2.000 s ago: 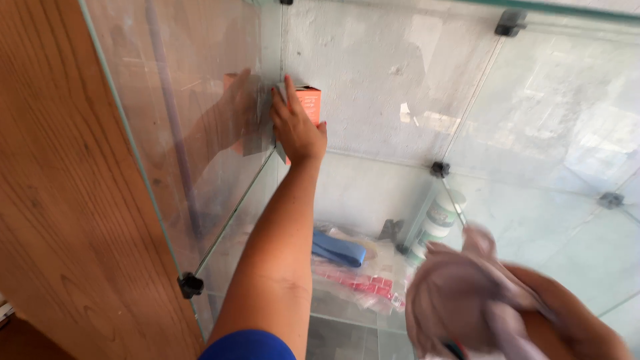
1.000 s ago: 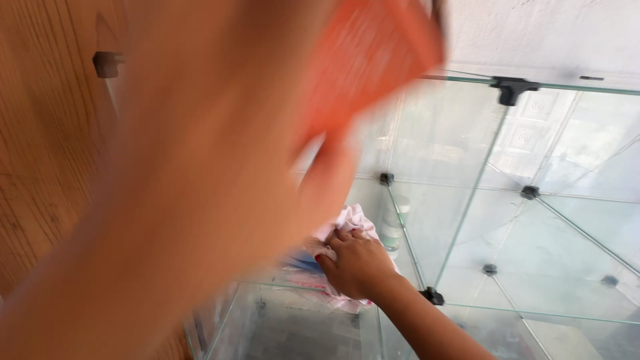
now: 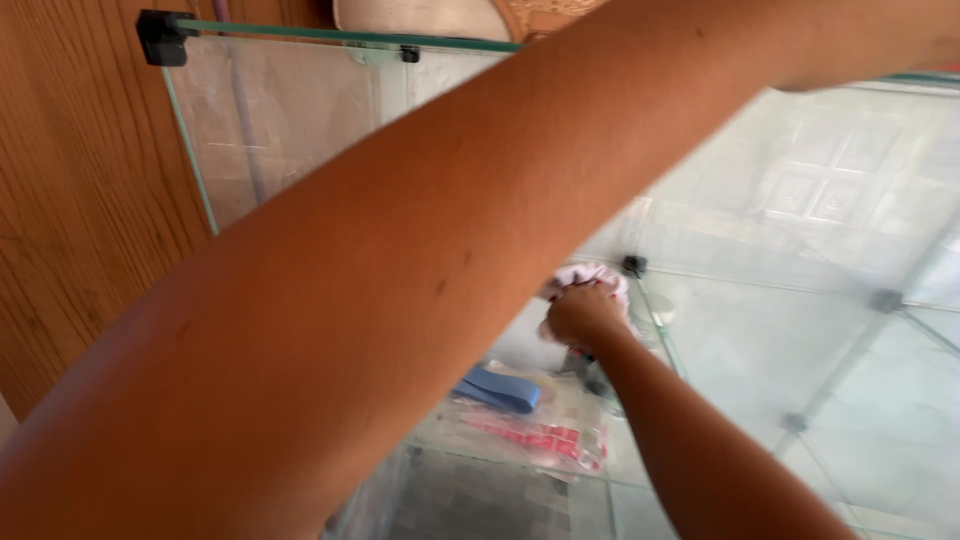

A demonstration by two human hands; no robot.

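Observation:
My left forearm crosses the view from the lower left to the upper right. My left hand [image 3: 885, 37] is cut off by the top right edge, so its fingers are hidden. A sliver of something red-orange [image 3: 949, 67] shows just below it. Further in and lower, my right hand [image 3: 589, 315] grips a crumpled pale pink cloth [image 3: 616, 281] inside the glass shelving, close to the back panel. Under that hand, a blue folded band [image 3: 499, 390] and a clear plastic packet with red-pink pieces [image 3: 559, 439] lie on a glass shelf.
Black connectors [image 3: 635, 265] join the glass panels [image 3: 750, 352]. A white round lid [image 3: 656, 307] shows behind glass, right of the cloth. A wooden panel [image 3: 75, 187] stands on the left. The upper glass edge [image 3: 337, 35] runs below a pale object [image 3: 420, 16].
My left hand has left the back corner with the red-orange box and swung to the upper right. My right hand has moved into the shelving with the cloth. The view has shifted.

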